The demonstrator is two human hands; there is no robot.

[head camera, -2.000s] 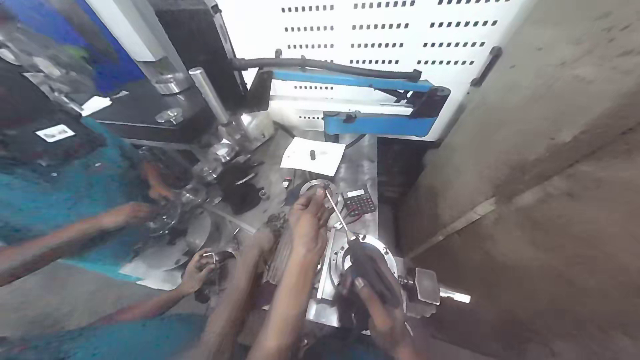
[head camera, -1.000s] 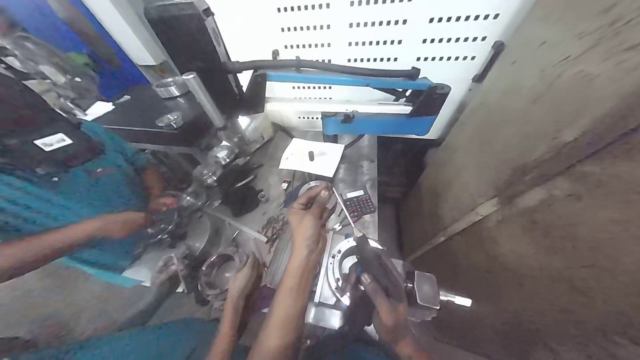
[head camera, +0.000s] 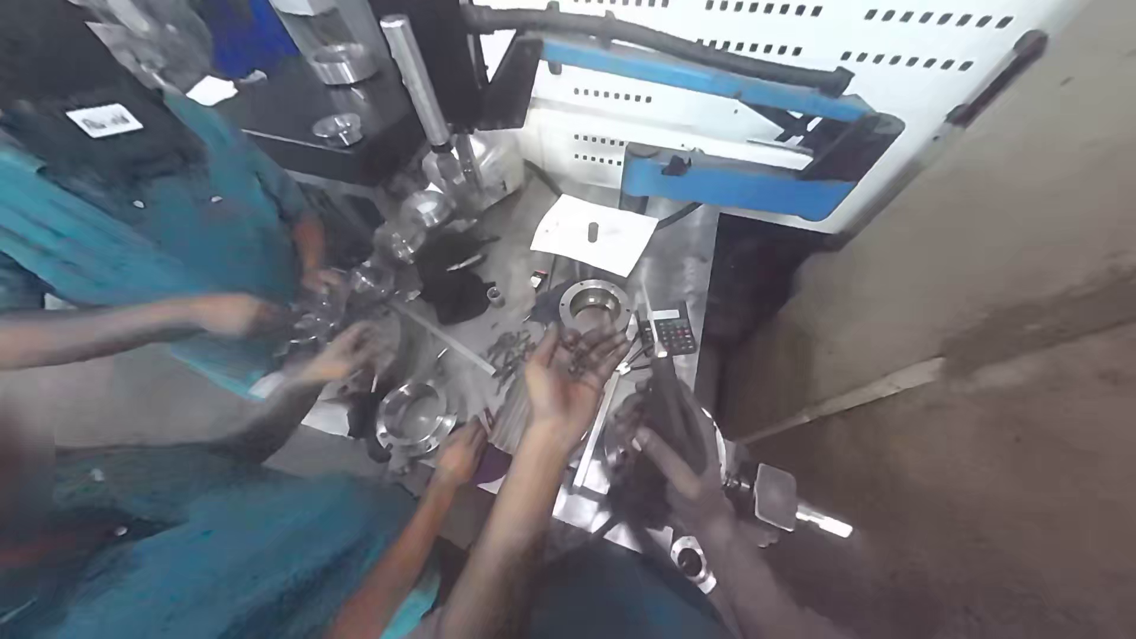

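My left hand (head camera: 572, 382) is palm up with its fingers spread, just in front of a flanged metal ring (head camera: 595, 306). Dark marks or small dark bits show on its palm and fingers; which, I cannot tell. My right hand (head camera: 679, 475) is closed around the dark handle of a hand tool (head camera: 674, 399), whose pale slim shaft points away, beside a calculator (head camera: 676, 333). Under that hand a round machined part is mostly hidden. A light metal bar (head camera: 599, 430) lies between my hands. Beyond the ring, a small dark cylinder (head camera: 593, 232) stands on white paper (head camera: 635, 235).
Co-workers' hands (head camera: 461, 453) (head camera: 342, 355) are close on the left, near another flanged ring (head camera: 415, 417) and several shiny metal parts. A blue machine arm (head camera: 737, 182) spans the back. A bare wall (head camera: 976, 355) is at the right. A metal piece with an opening (head camera: 690, 561) sits low, near my right forearm.
My left hand has moved from the tool's shaft tip and turned palm up, fingers spread. My right hand still holds the tool. A co-worker's hand has drawn away from the left ring.
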